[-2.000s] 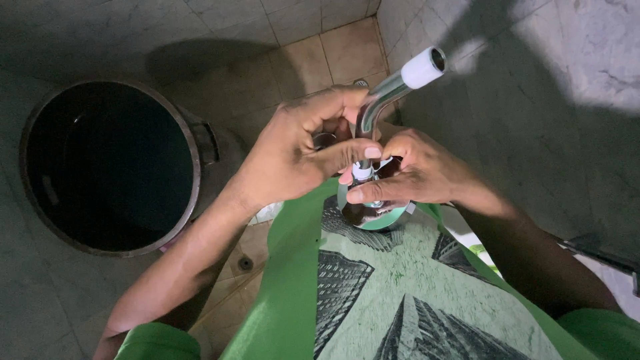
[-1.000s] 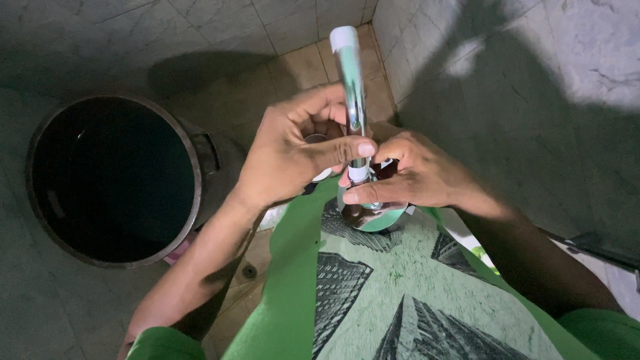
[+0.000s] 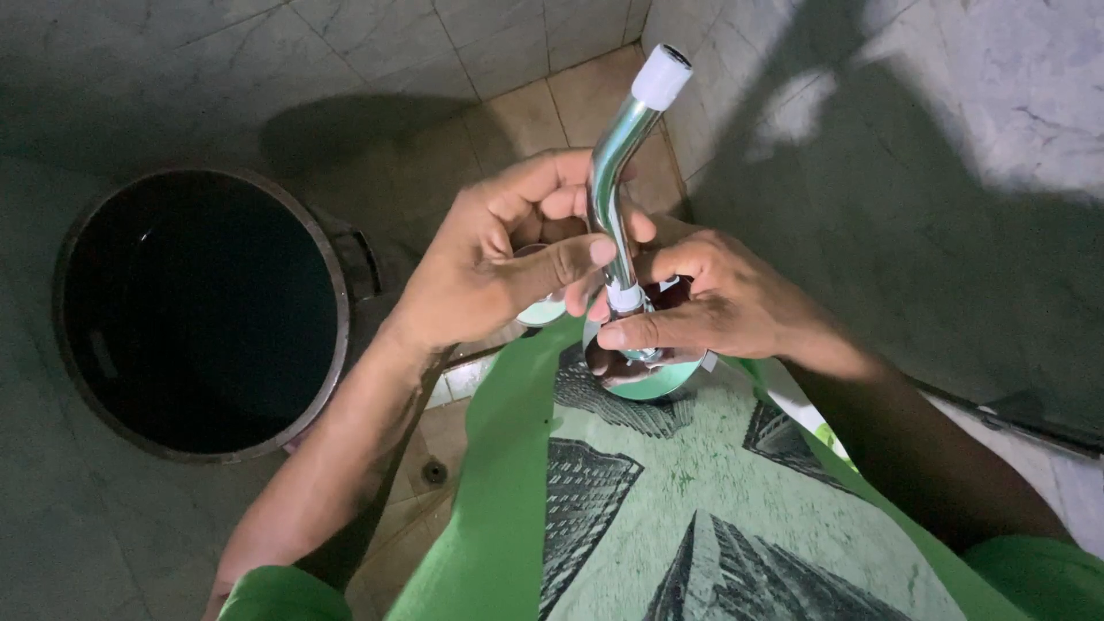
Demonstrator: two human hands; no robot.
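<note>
A bent chrome pipe [image 3: 614, 185] with a white plastic sleeve [image 3: 662, 78] on its upper end stands up between my hands. My left hand [image 3: 509, 250] grips it at mid-length, thumb in front and fingers behind. At its lower end, below a white collar [image 3: 625, 297], my right hand [image 3: 716, 302] holds the metal fitting [image 3: 642, 354], with my thumb across it. Under that fitting, close to my shirt, is a round, shiny chrome flange [image 3: 660, 384]. Another round, shiny piece [image 3: 542, 312] shows partly behind my left hand; what it belongs to is hidden.
A large dark tub [image 3: 341, 345] with dark contents and a side handle stands at the left. Marbled tile walls [image 3: 949, 259] meet behind my hands above a tan tiled floor [image 3: 517, 116]. A round floor drain [image 3: 434, 472] lies beside my left forearm.
The pipe's upper end has swung about its lower fitting, from leaning right to nearly upright, then partly back to the right. Both hands have stayed on the pieces.
</note>
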